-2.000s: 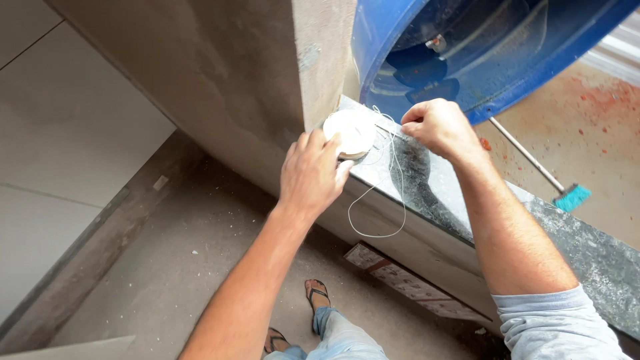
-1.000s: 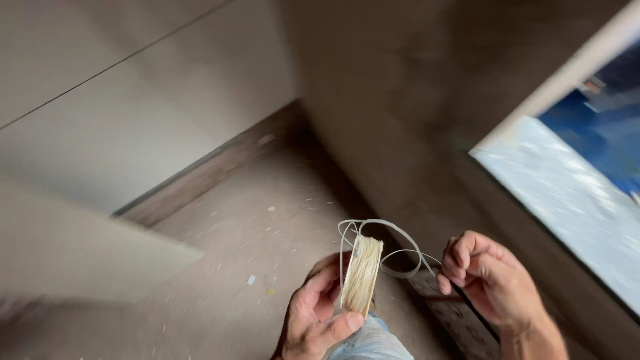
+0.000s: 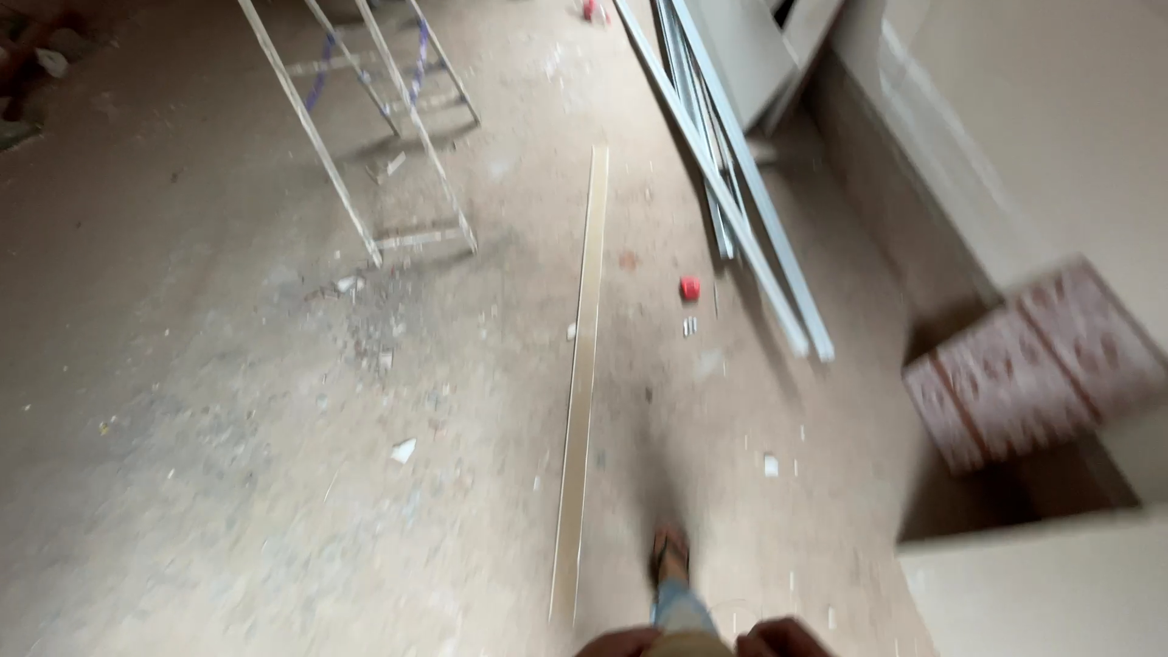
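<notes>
At the bottom edge of the head view, my left hand (image 3: 620,642) shows only in part, blurred, against a tan spool of cord (image 3: 686,644) that it holds. Just right of the spool is my right hand (image 3: 783,637), also cut off by the frame edge; its fingers look curled, but whether they grip the cord cannot be told. A faint loop of the cord (image 3: 735,606) seems to rise between the hands. My sandalled foot (image 3: 671,550) is on the floor beyond them.
A long narrow board strip (image 3: 585,383) lies ahead on the concrete floor. Metal profiles (image 3: 730,192) lie to its right, near a red object (image 3: 690,288). A stepladder (image 3: 420,239) stands at the upper left. Hollow clay blocks (image 3: 1031,365) and a pale panel (image 3: 1049,584) are at right.
The view has swung from the stone ledge and blue tank to the open floor. The spool was on the ledge under my left hand, then lifted off it; both hands are now low in view.
</notes>
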